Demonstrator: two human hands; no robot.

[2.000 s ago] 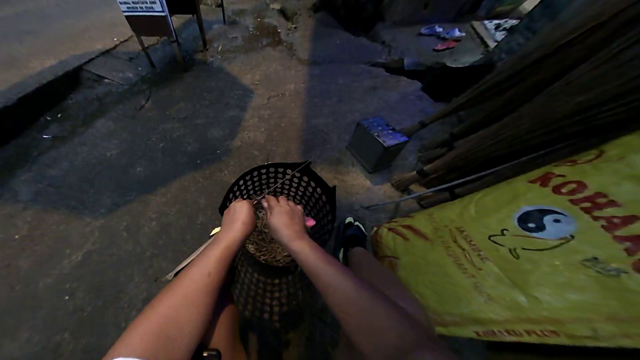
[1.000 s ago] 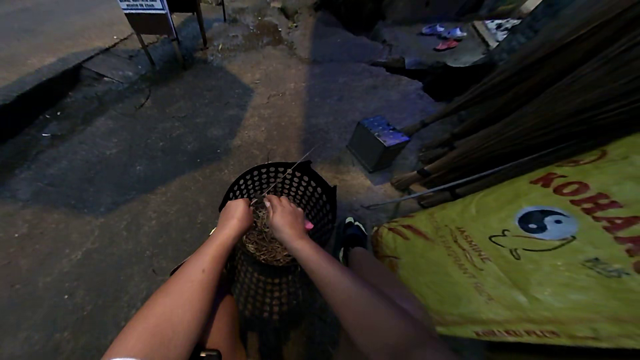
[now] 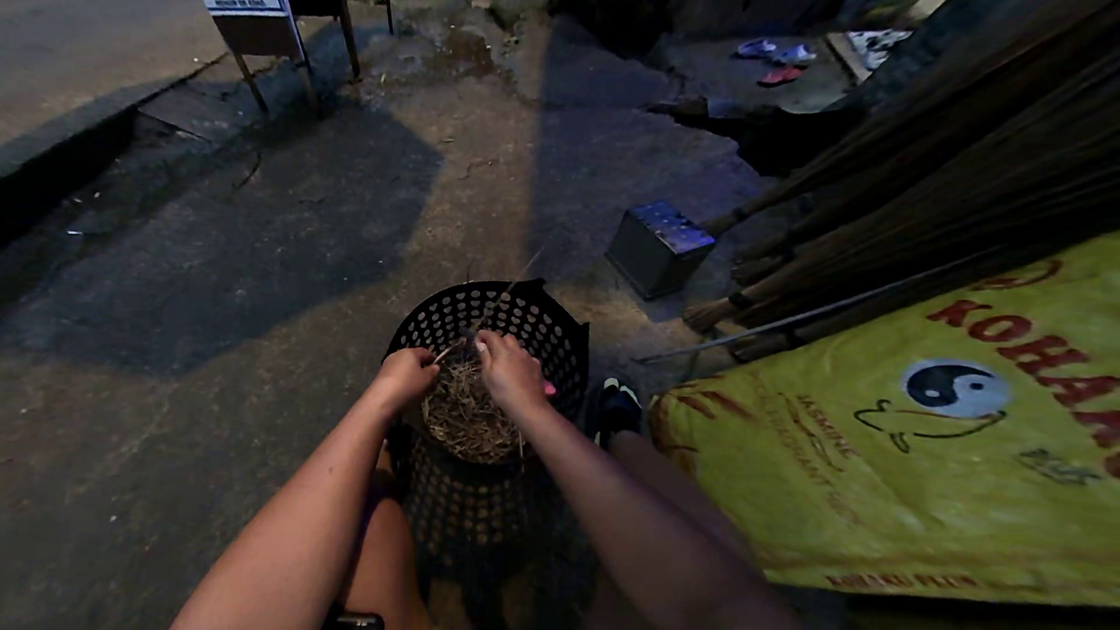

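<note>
A round black plastic basket [image 3: 560, 341] with many holes stands between my legs, partly filled with dry brown plant bits [image 3: 472, 420]. Over its left rim, my left hand [image 3: 409, 376] pinches one end of a thin brown stalk [image 3: 451, 352]. My right hand [image 3: 510, 372] is over the middle of the basket, its fingers closed at the stalk's other end; a thin twig reaches from there up past the far rim. Something small and pink shows beside my right wrist. Which plant this is, I cannot tell.
Right of the basket are a dark box-shaped battery [image 3: 661, 249], bundled stick brooms [image 3: 875, 201], a thin rod and a yellow printed rice sack [image 3: 875, 455]. Slippers [image 3: 779, 76] lie at the back right. A signboard on legs [image 3: 258, 35] stands at the back left, near a gutter.
My hands have moved somewhat apart, and a short piece of stalk now shows between them. The basket and the things around it have stayed in place.
</note>
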